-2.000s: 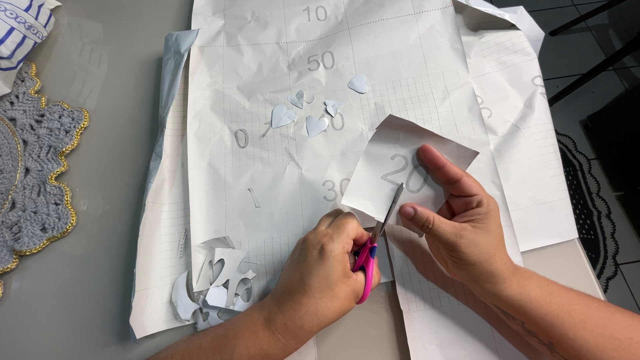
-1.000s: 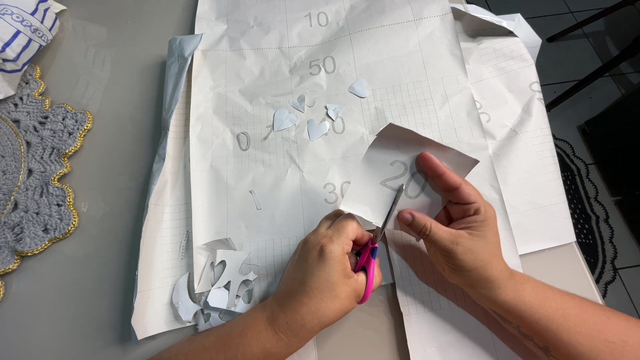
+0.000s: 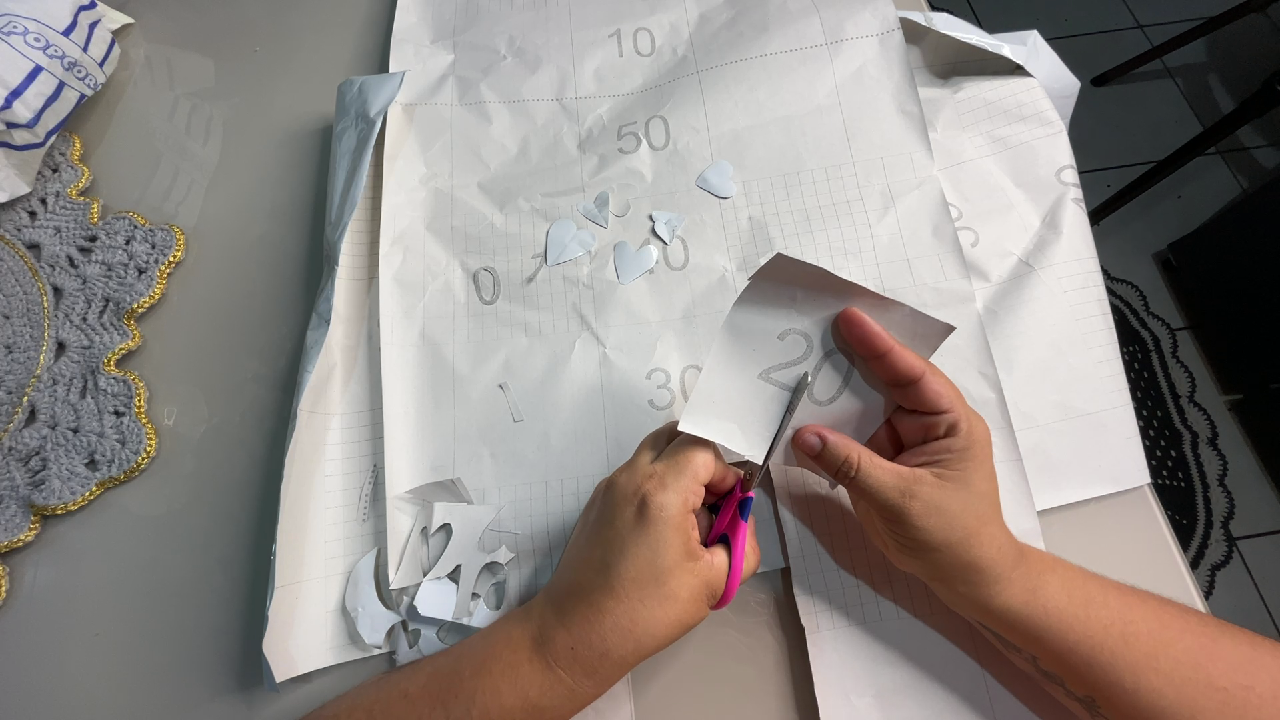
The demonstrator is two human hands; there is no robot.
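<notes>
My left hand (image 3: 650, 530) grips the pink handles of a pair of scissors (image 3: 735, 540). The metal blade lies over a piece of white paper (image 3: 740, 350) printed with a large 20; whether the blades are apart cannot be told. My right hand (image 3: 910, 450) holds that piece at its right side, thumb near the blade and index finger on the printed number. Beyond the piece, several small paper hearts (image 3: 635, 262) lie on a large printed paper sheet (image 3: 500, 150). Paper scraps with heart-shaped holes (image 3: 465, 560) are heaped left of my left hand.
A grey crocheted mat with a yellow edge (image 3: 100, 350) lies at the left, partly under a striped popcorn bag (image 3: 50, 80). Another wide paper sheet (image 3: 1060, 380) hangs near the table's right edge. A dark rug (image 3: 1150, 400) is on the tiled floor beyond.
</notes>
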